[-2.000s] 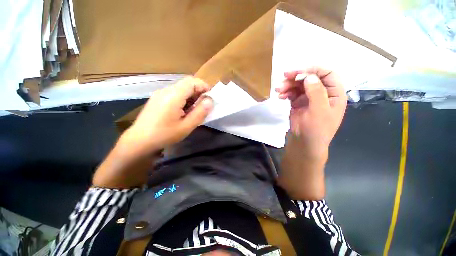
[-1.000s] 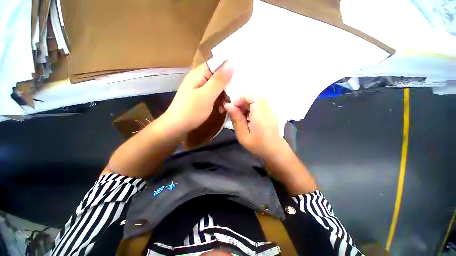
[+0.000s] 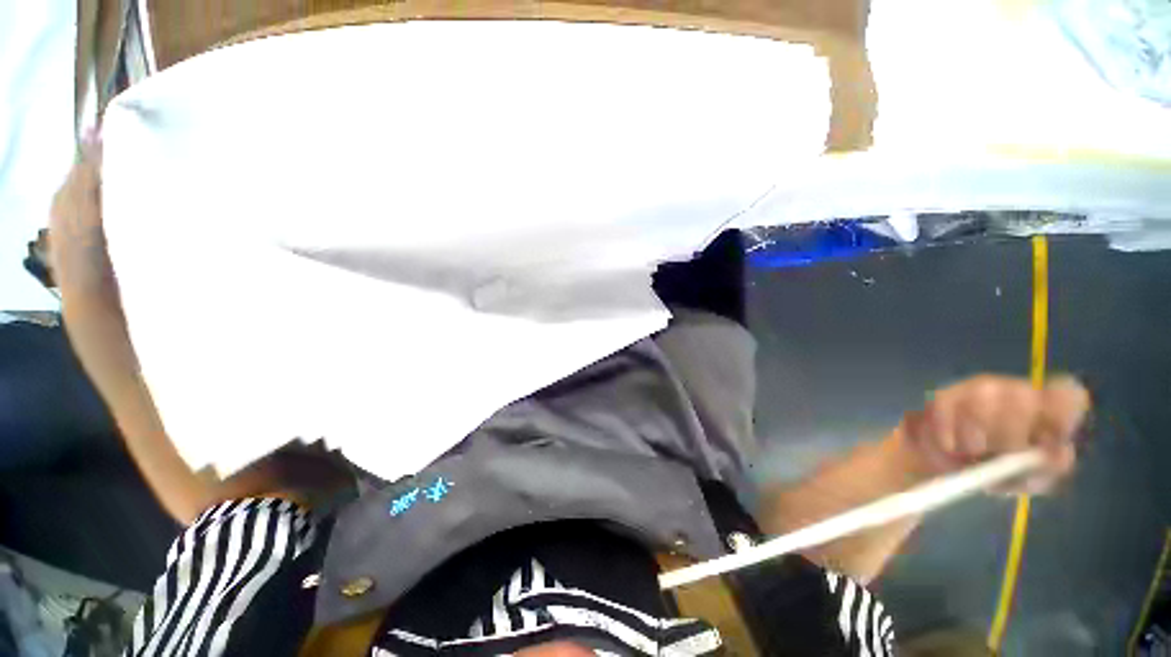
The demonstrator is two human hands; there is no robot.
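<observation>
The cut panel [image 3: 424, 167] lies with its white backing up across the table's front edge and my apron, its notched lower edge hanging over the apron. My left hand [image 3: 85, 173] is at the panel's far left edge, mostly hidden behind it; its fingers cannot be made out clearly. My right hand [image 3: 1002, 424] is out to the right, away from the panel, over the dark floor. It is blurred and closed on one end of a narrow white strip [image 3: 848, 520], which runs down left across my sleeve to my chest.
Brown panels [image 3: 850, 90] show behind the white one. The white table cover [image 3: 976, 193] hangs at the front edge, with something blue [image 3: 822, 244] under it. Shiny plastic [image 3: 1124, 45] is at the top right. A yellow line [image 3: 1038, 308] crosses the floor.
The panel has been spread out to the left, white side up, with my left hand moving to its far left. My right hand has left the panel and moved right with a strip.
</observation>
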